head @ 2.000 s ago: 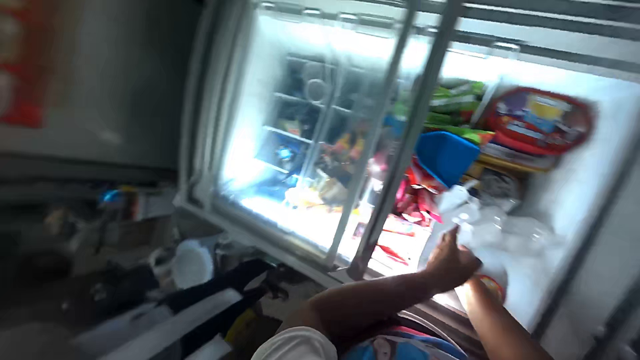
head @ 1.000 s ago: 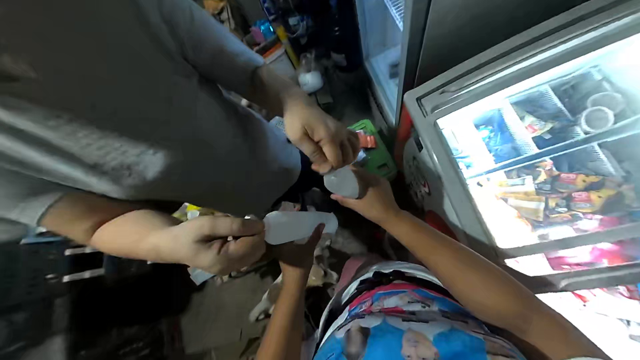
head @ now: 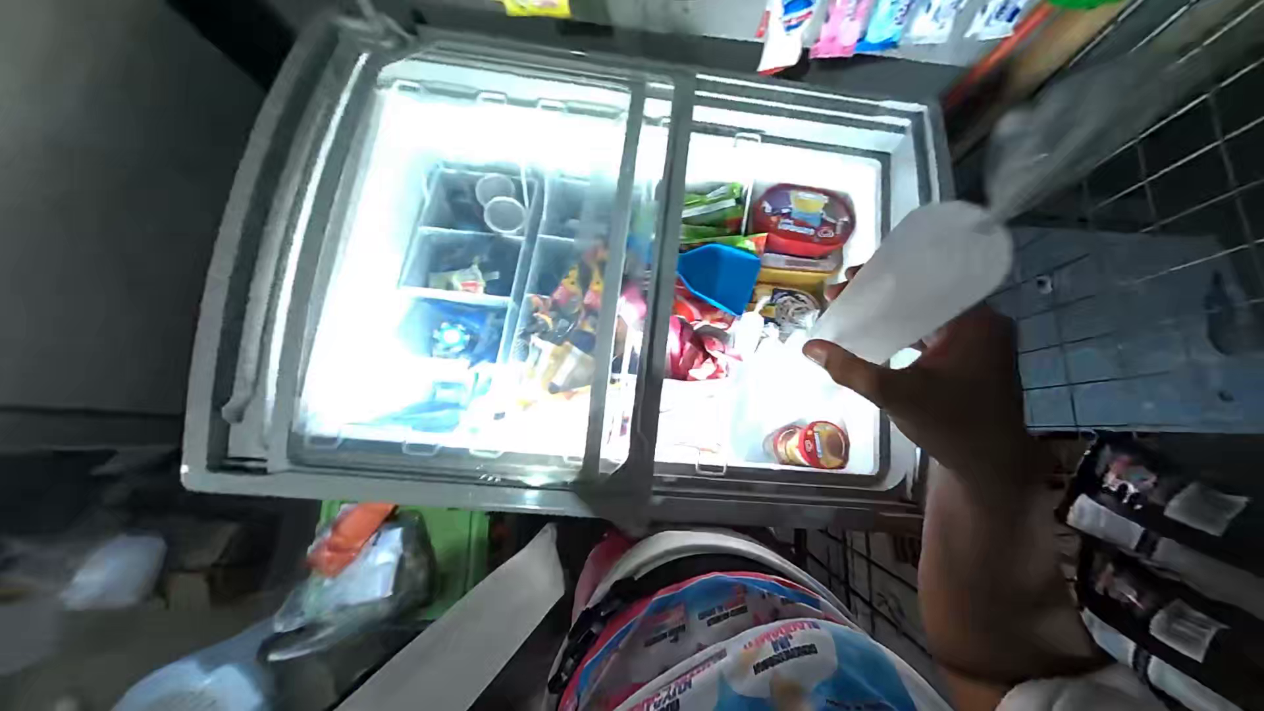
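Note:
My right hand [head: 918, 385] grips a white frosted ice tube in a clear plastic bag [head: 918, 276], whose loose end trails to the upper right. It is held over the right end of a lit chest freezer [head: 395, 484]. Below the hand, whitish bags [head: 785, 385] lie inside, close to small red-lidded cups [head: 822, 444]. Behind them are a blue scoop-like plastic piece [head: 721, 276], a red oval ice cream tub [head: 805, 219] and green packets [head: 713, 209]. My left hand is not in view.
Two sliding glass lids meet at a grey frame [head: 660, 296]; the left part holds a divided basket [head: 513, 286] of wrapped items. A wire rack [head: 1145, 197] stands at the right. A green crate [head: 454, 553] is on the floor at the lower left, with a plastic bag beside it.
The view has swung from another person's hands back to the freezer. One second ago both my hands were near that person's hands and white objects; now only my right hand shows, holding one.

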